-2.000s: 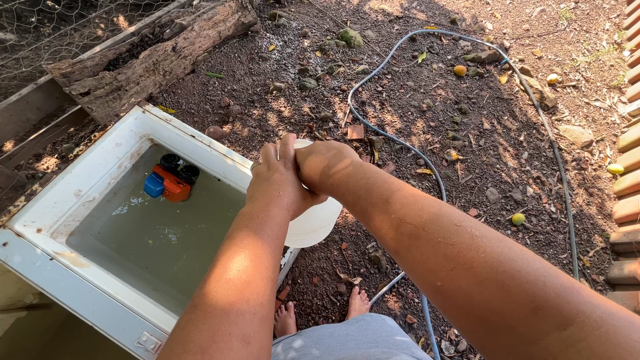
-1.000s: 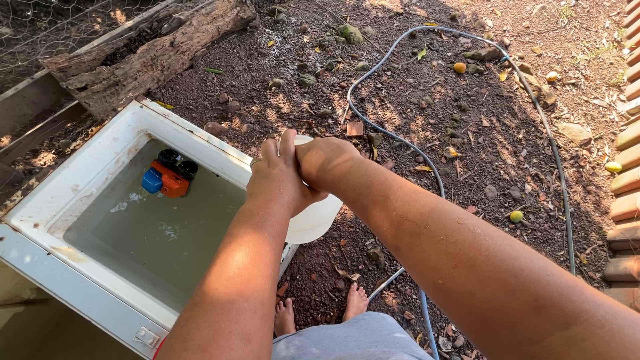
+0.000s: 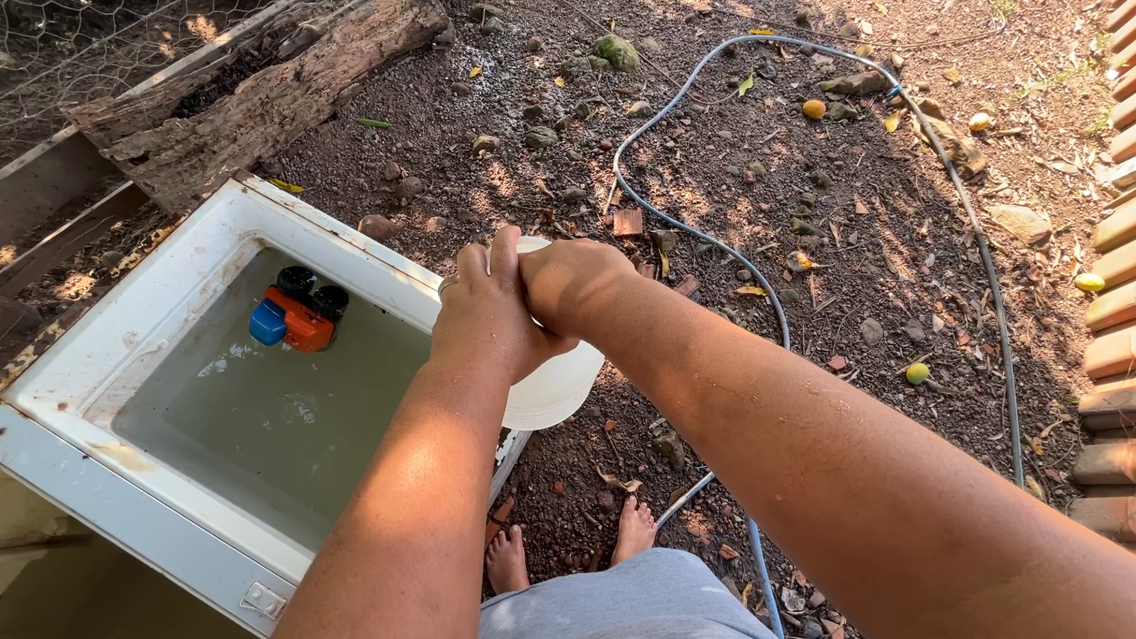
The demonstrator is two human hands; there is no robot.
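My left hand (image 3: pixel 488 306), with a ring on one finger, is at a white rounded plastic container (image 3: pixel 555 386), beside the right rim of a water-filled white tub (image 3: pixel 346 240). Pressed against it, my right hand (image 3: pixel 572 284) lies over the container's upper part. Both hands hide most of its top, so what the fingers grip there cannot be fully seen. In the tub's cloudy water (image 3: pixel 311 426) floats an orange, blue and black plastic toy (image 3: pixel 297 311), near the far corner.
A grey-blue hose (image 3: pixel 661 209) curves over the stony soil to the right. My bare feet (image 3: pixel 635 530) stand below the container. A weathered log (image 3: pixel 257 98) and wire mesh (image 3: pixel 71 35) lie at upper left. Stacked roof tiles (image 3: pixel 1114 306) line the right edge; small yellow fruits (image 3: pixel 918 373) are scattered about.
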